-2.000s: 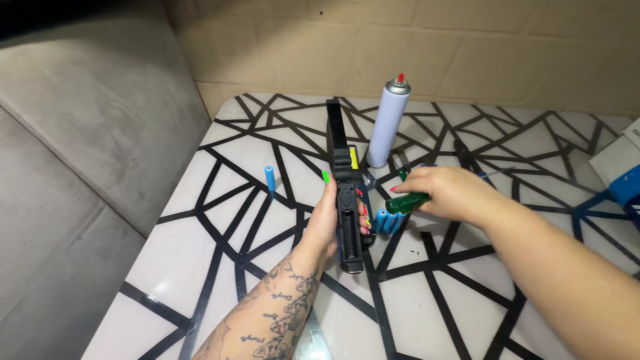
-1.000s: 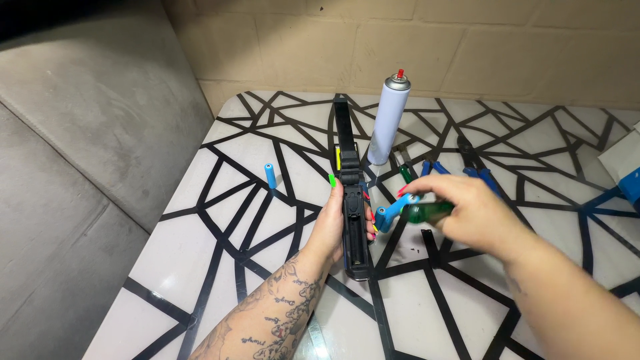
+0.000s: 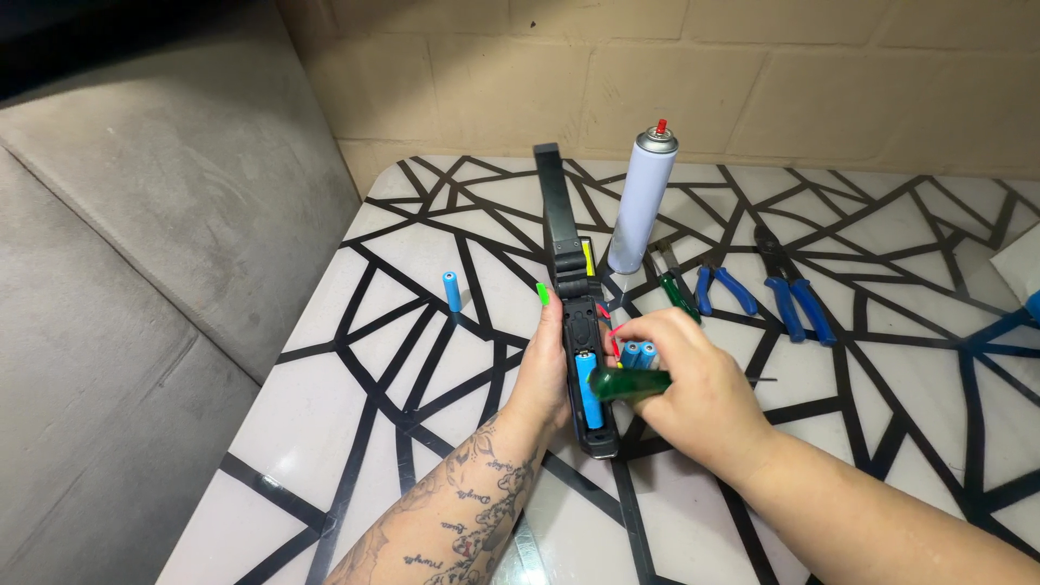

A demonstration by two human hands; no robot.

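My left hand (image 3: 543, 361) grips a black handheld device (image 3: 578, 317) with a long flat arm pointing away. In its uncovered battery compartment lies a blue cylindrical battery (image 3: 588, 392). My right hand (image 3: 678, 370) holds a green-handled screwdriver (image 3: 630, 383) by the handle, its thin shaft sticking out to the right. The handle's end is over the edge of the compartment, beside the battery. Two blue batteries (image 3: 639, 354) stand upright on the table just right of the device, partly behind my right hand. Another blue battery (image 3: 452, 292) stands alone to the left.
A pale spray can (image 3: 642, 199) with a red nozzle stands behind the device. To its right lie a green-handled tool (image 3: 678, 296), small blue-handled pliers (image 3: 727, 291) and larger blue-handled pliers (image 3: 792, 296). A grey padded seat (image 3: 162, 284) borders the patterned table (image 3: 390, 479) at left.
One second ago my right hand held a blue battery beside the device; now a battery lies in the compartment. The screwdriver handle has swung left over the device.
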